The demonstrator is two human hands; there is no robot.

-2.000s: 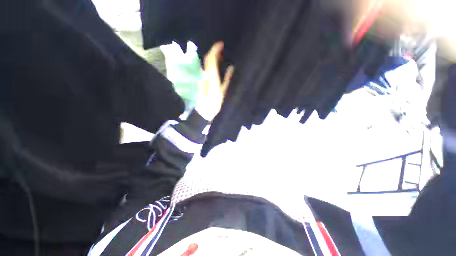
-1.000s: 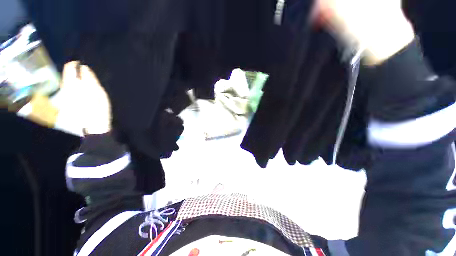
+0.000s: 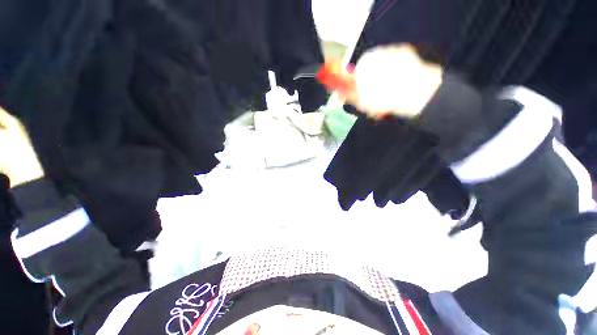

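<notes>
Black garments (image 3: pixel 105 85) hang as large dark panels across the left and upper view, with jagged lower edges. More black cloth (image 3: pixel 379 163) hangs right of centre, below my right hand. My right hand (image 3: pixel 396 80) is closed around a red tool (image 3: pixel 335 77) at upper centre-right; its thin tip points left, towards the garments. My left hand (image 3: pixel 16 150) is at the far left edge against the black cloth, partly cut off; its fingers cannot be made out.
Pale crumpled sacks (image 3: pixel 285 134) and a bit of green sack (image 3: pixel 339 121) lie on the overexposed floor (image 3: pixel 262 203) beyond the gap between the garments. A small-checked apron edge (image 3: pixel 281 265) shows at my waist.
My right hand has moved left and slightly down, and the red tool now shows clearly. My left hand has moved to the left edge. The garments on the left have spread and shifted.
</notes>
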